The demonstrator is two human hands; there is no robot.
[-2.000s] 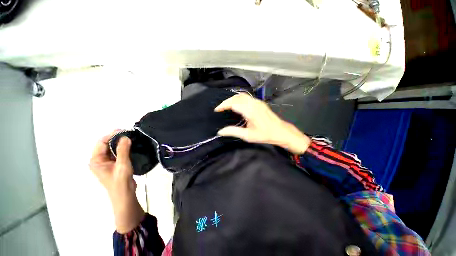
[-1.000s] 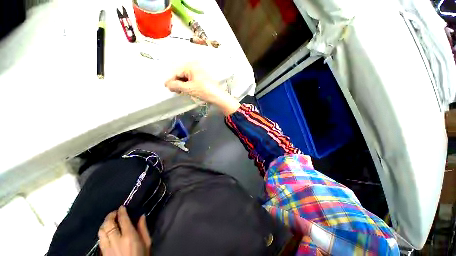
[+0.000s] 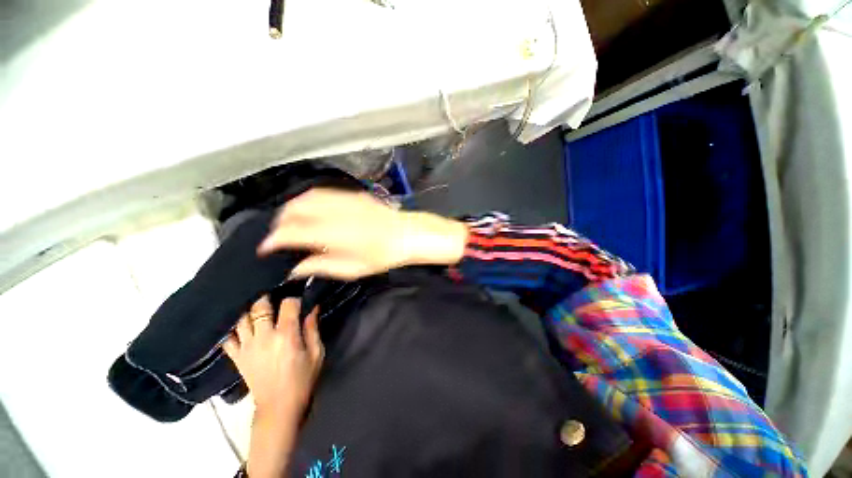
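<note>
A black fabric bag (image 3: 201,303) lies across my lap and the white surface at the left, with a thin pale line along its edge and a small silvery piece (image 3: 176,379) near its lower left end. My left hand (image 3: 274,350) lies on the bag's near side, fingers on the fabric, a ring on one finger. My right hand (image 3: 327,233) is over the bag's upper right part, slightly blurred, its fingers bent toward the fabric. I cannot tell whether it grips anything. The bag's right end is hidden under my right hand.
A white-covered table (image 3: 308,84) runs across the top, with the end of a dark stick tool (image 3: 276,19) on it and loose threads (image 3: 451,112) hanging from its edge. A blue bin (image 3: 617,201) stands at the right. A black apron (image 3: 430,373) covers my lap.
My right hand has come from above the table's corner back to the bag. My left hand is still on the bag. The view has shifted, and the red-orange bottle and the snips are out of view.
</note>
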